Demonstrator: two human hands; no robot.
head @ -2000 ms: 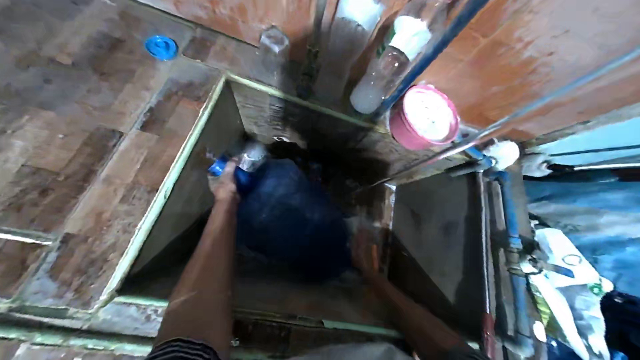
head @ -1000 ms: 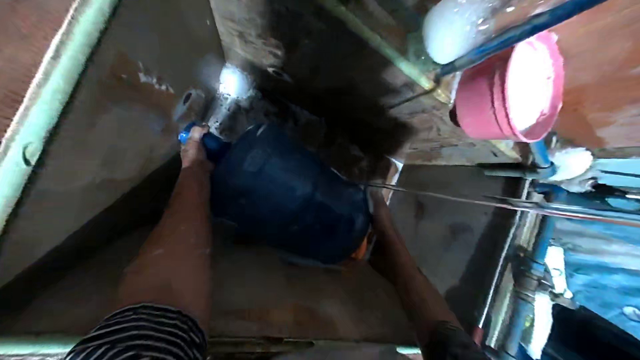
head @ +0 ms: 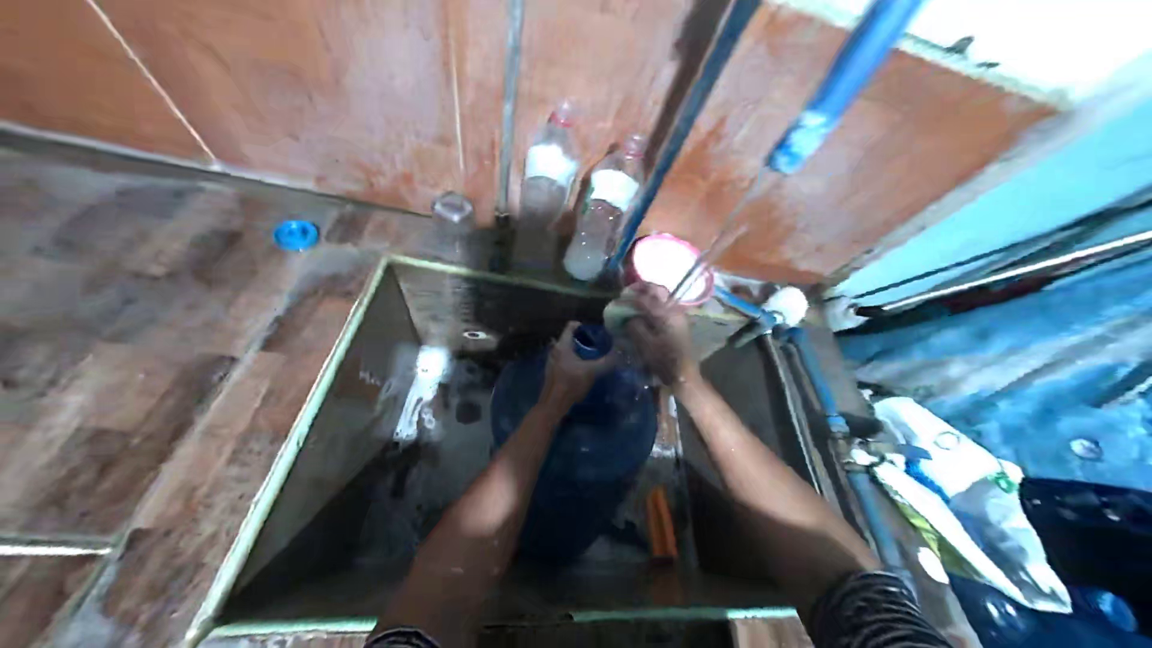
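A large blue plastic water jug [head: 585, 441] stands upright in a tiled basin [head: 346, 369], its open mouth facing up. My left hand [head: 573, 369] grips the jug's neck. Beside the neck, my right hand [head: 661, 337] is closed on a pale, blurred thing [head: 619, 313] that looks like a sponge. A thin stream of water [head: 720, 238] falls from a blue pipe [head: 801, 139] to my right hand. Just behind that hand sits a pink tub [head: 643, 256] with white contents, on the basin's back ledge.
Plastic bottles [head: 596, 225] stand against the orange wall. A blue cap [head: 296, 236] lies on the tiled counter at the left. An orange object [head: 661, 525] is on the basin floor. Blue pipes with a valve [head: 769, 324] and a white plastic bag [head: 954, 477] are at the right.
The jug has gone from lying tilted on its side to standing upright. My right hand has left the jug's base and moved up beside its neck. The view has drawn back.
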